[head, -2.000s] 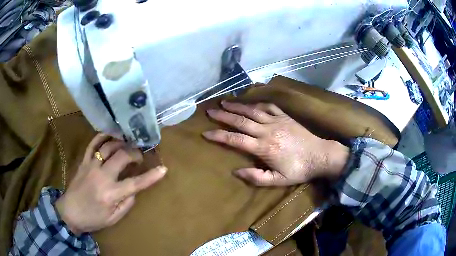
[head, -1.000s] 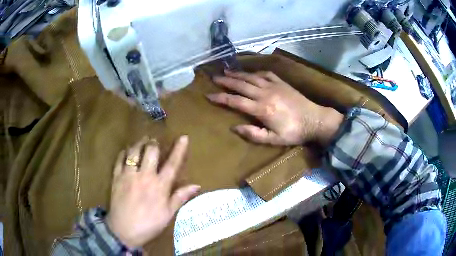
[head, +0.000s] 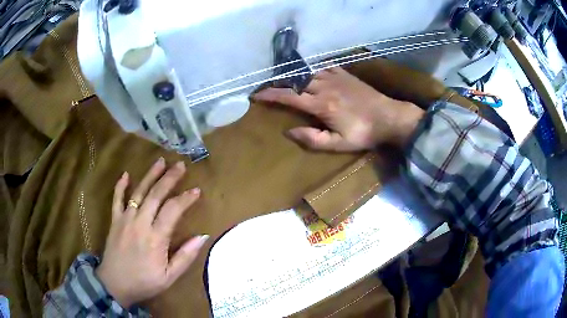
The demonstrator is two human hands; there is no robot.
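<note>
A large brown garment panel point(head: 248, 186) with pale double topstitching lies over the table under the white sewing machine point(head: 224, 37). The presser foot point(head: 198, 154) is at the bottom of the machine head, on the cloth. My left hand point(head: 146, 236), with a ring, lies flat on the cloth below and left of the foot, fingers apart. My right hand point(head: 348, 112) lies on the cloth right of the foot, its upper fingers partly hidden by the machine arm. A narrow stitched brown flap point(head: 345, 189) sticks out below my right hand.
The white table point(head: 261, 267) shows in front, with a yellow label with red print point(head: 326, 235) and a printed scale. White threads point(head: 373, 56) run along the machine arm to tension knobs point(head: 475, 31). Blue-and-orange snips point(head: 485, 97) lie at the right, partly covered.
The cloth has shifted up and away, uncovering more table and the yellow label. My left hand has moved from beside the foot toward me. My right hand has moved up, toward the machine arm.
</note>
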